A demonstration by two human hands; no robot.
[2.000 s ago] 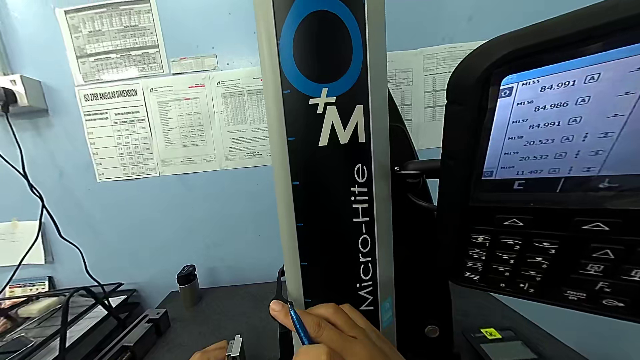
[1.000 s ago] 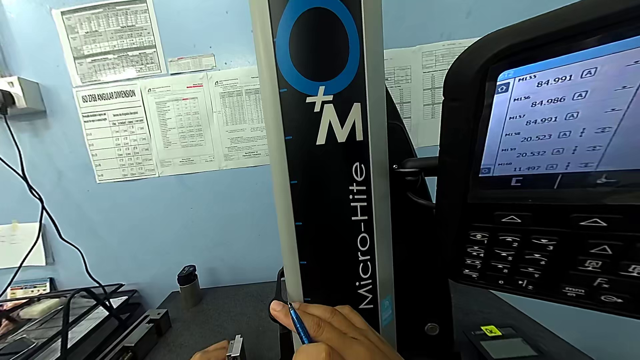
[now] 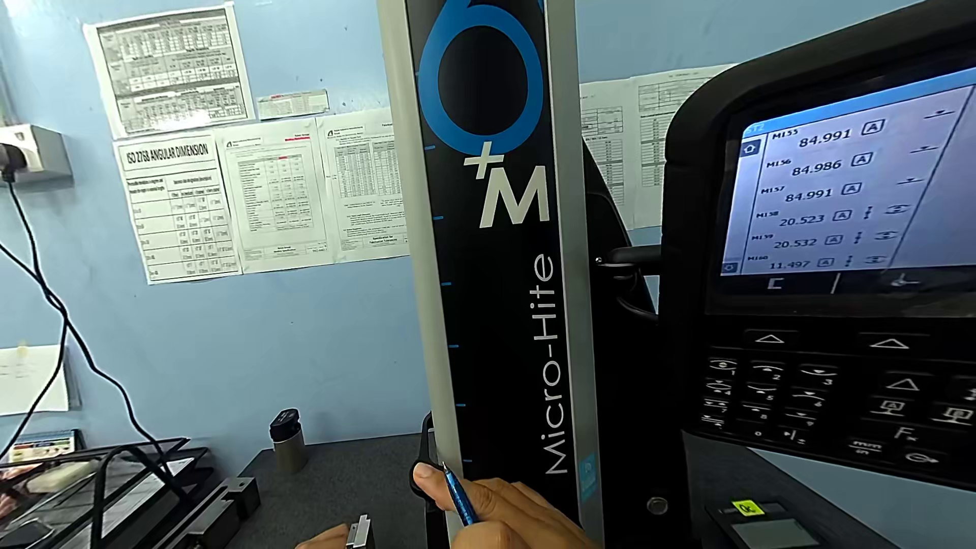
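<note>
A tall black height gauge column (image 3: 503,305) marked Micro-Hite stands in the middle, with its display and keypad panel (image 3: 831,267) at the right showing several readings. At the foot of the column, my right hand (image 3: 503,507) holds a blue pen (image 3: 460,494) tip up, its thumb against a black handle (image 3: 425,476) on the column's left side. My left hand (image 3: 326,538) shows only in part at the bottom edge, beside a small metal block (image 3: 360,531); whether the fingers grip the block cannot be told.
Behind are a blue wall with printed charts (image 3: 179,206) and a socket box (image 3: 46,156) with hanging cables. A black wire tray (image 3: 99,488), a dark metal fixture (image 3: 221,515) and a small dark bottle (image 3: 288,442) stand at left. A device with a yellow sticker (image 3: 762,522) lies at lower right.
</note>
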